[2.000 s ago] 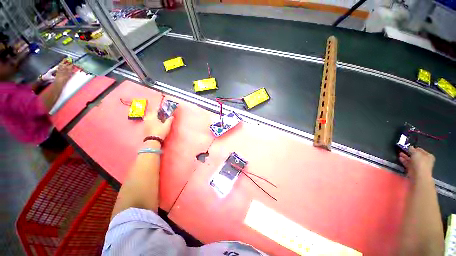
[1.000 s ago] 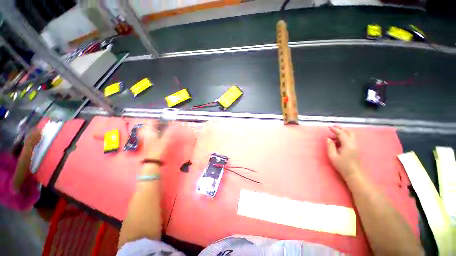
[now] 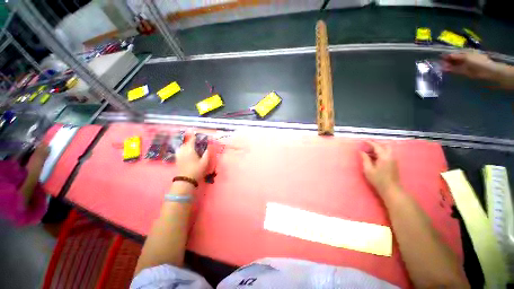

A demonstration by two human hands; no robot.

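My left hand (image 3: 193, 161) has its fingers around a dark-faced battery pack (image 3: 201, 144) at the left-centre of the red mat (image 3: 315, 169). Other dark, shiny packs (image 3: 160, 147) lie beside it, partly hidden by my fingers and blurred. A yellow-faced pack (image 3: 131, 148) lies left of them. My right hand (image 3: 379, 166) is over the mat at the right, fingers loosely curled and apart, with nothing visible in it. A pale label strip (image 3: 328, 230) lies flat in front of me between my forearms.
Yellow packs (image 3: 209, 104) lie on the dark green belt (image 3: 377, 90) beyond the rail. A slotted angle bar (image 3: 324, 79) crosses it. Another person's hand (image 3: 476, 65) holds a shiny pack (image 3: 428, 79) at upper right. Pale strips (image 3: 472, 211) lie right; a red basket (image 3: 84, 248) stands lower left.
The pack with leads is gone from mid-mat, and more dark packs now show at my left hand. Another person's hand has come in at upper right and holds a pack over the belt.
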